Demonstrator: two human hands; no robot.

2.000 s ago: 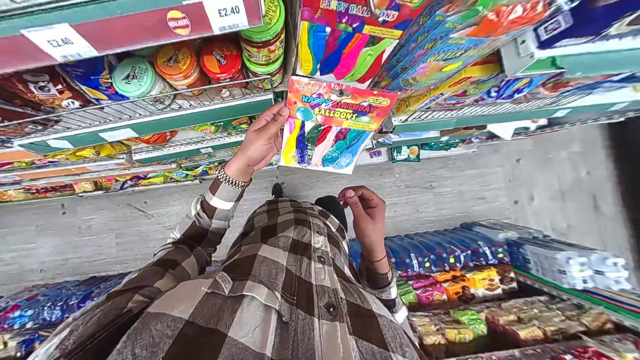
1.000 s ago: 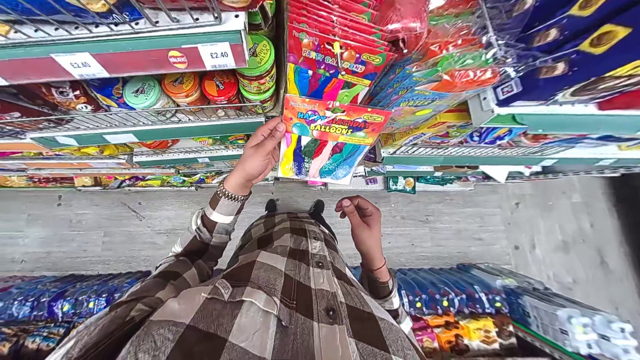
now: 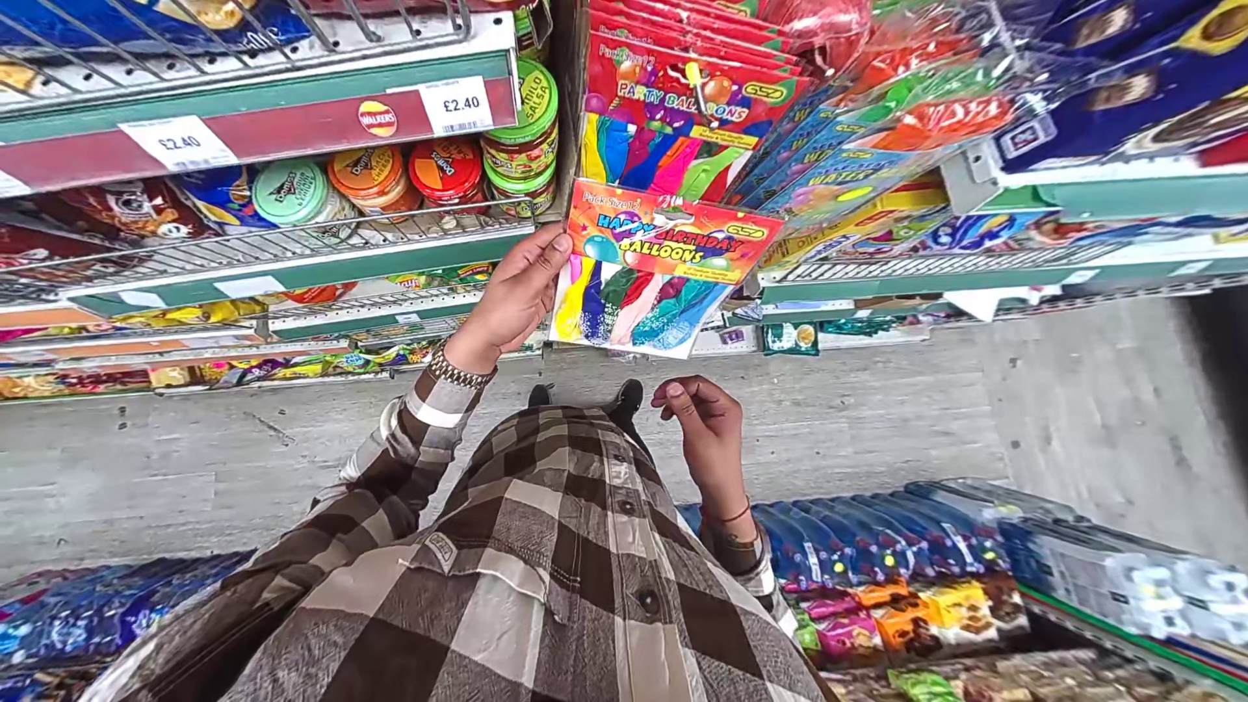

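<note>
My left hand point(image 3: 515, 297) pinches the left edge of a pack of birthday balloons point(image 3: 658, 268), thumb on its front and the other fingers partly hidden. The pack has a red printed header, with balloons of several colours in clear plastic below it. Just beyond it hang red-topped packs of party balloons point(image 3: 673, 107), one behind another. My right hand point(image 3: 704, 429) is held below and right of the birthday pack, fingers curled and the thumb near the index fingertip. Nothing shows in it, and it does not touch the pack.
Shelves at the left hold dip jars point(image 3: 292, 193) behind a wire rack point(image 3: 292, 239). Water balloon packs point(image 3: 838, 161) hang on the right, by a green-edged shelf point(image 3: 1121, 195). Bottles in plastic wrap point(image 3: 858, 536) and snack packs point(image 3: 907, 614) stand low behind me, across the grey floor point(image 3: 858, 409).
The view has shifted, showing more of the hanging party balloon packs. My left hand keeps hold of the birthday balloon pack throughout.
</note>
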